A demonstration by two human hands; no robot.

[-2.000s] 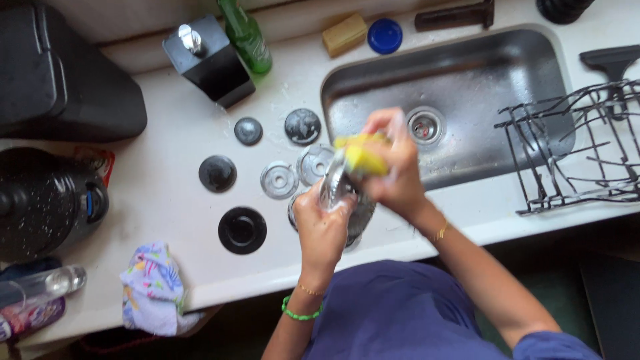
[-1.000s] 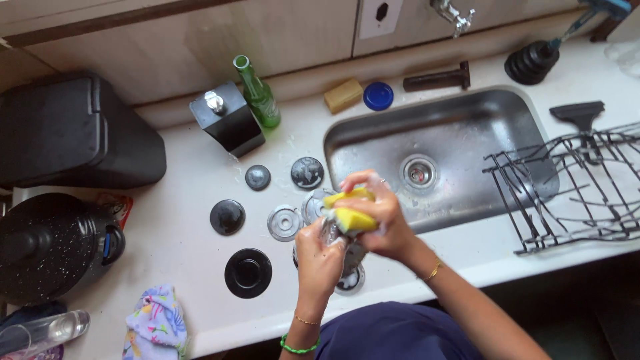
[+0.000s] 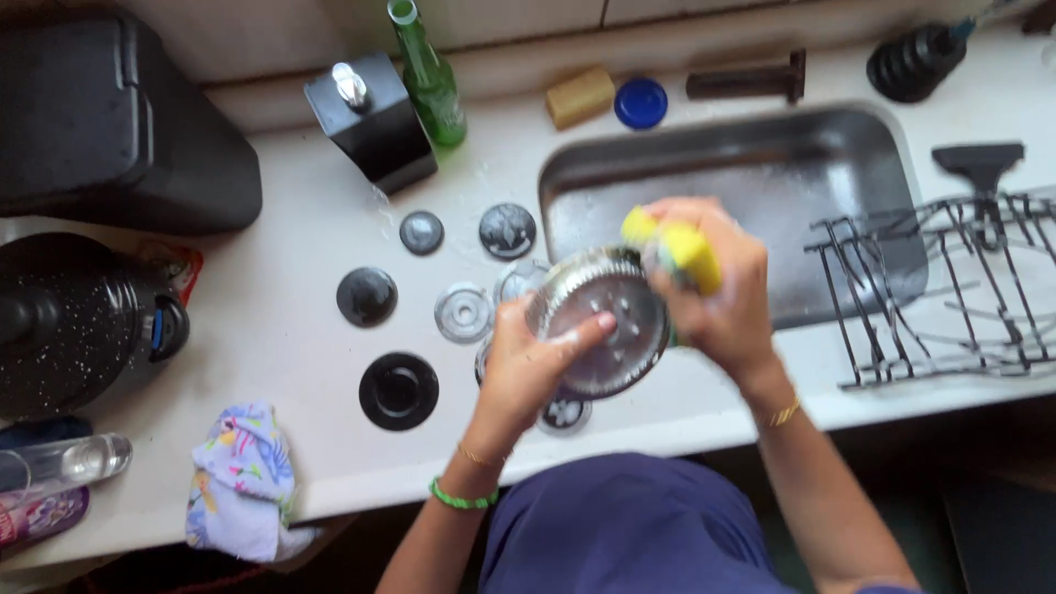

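Observation:
My left hand [image 3: 536,355] grips a round metal burner part with a ridged rim [image 3: 606,330], its thumb lying across the flat, wet face. A yellow sponge [image 3: 689,252] is squeezed in my right hand [image 3: 718,289], close against the part's right edge. Left of my hands, several black burner caps [image 3: 367,297] and a larger black disc [image 3: 399,391] lie on the white counter. Pale metal burner rings [image 3: 464,313] sit just beside my left hand, some partly hidden by it. Suds show on one cap [image 3: 507,232].
A steel sink [image 3: 742,157] lies behind my right hand, with a black wire rack [image 3: 932,289] over its right end. Along the back stand a black dispenser [image 3: 371,120], a green bottle [image 3: 437,91] and a soap bar [image 3: 580,97]. A patterned cloth [image 3: 243,483] hangs at the front edge.
The metal part is now turned with its broad round face toward the camera. My right hand with the sponge has moved to that part's right side.

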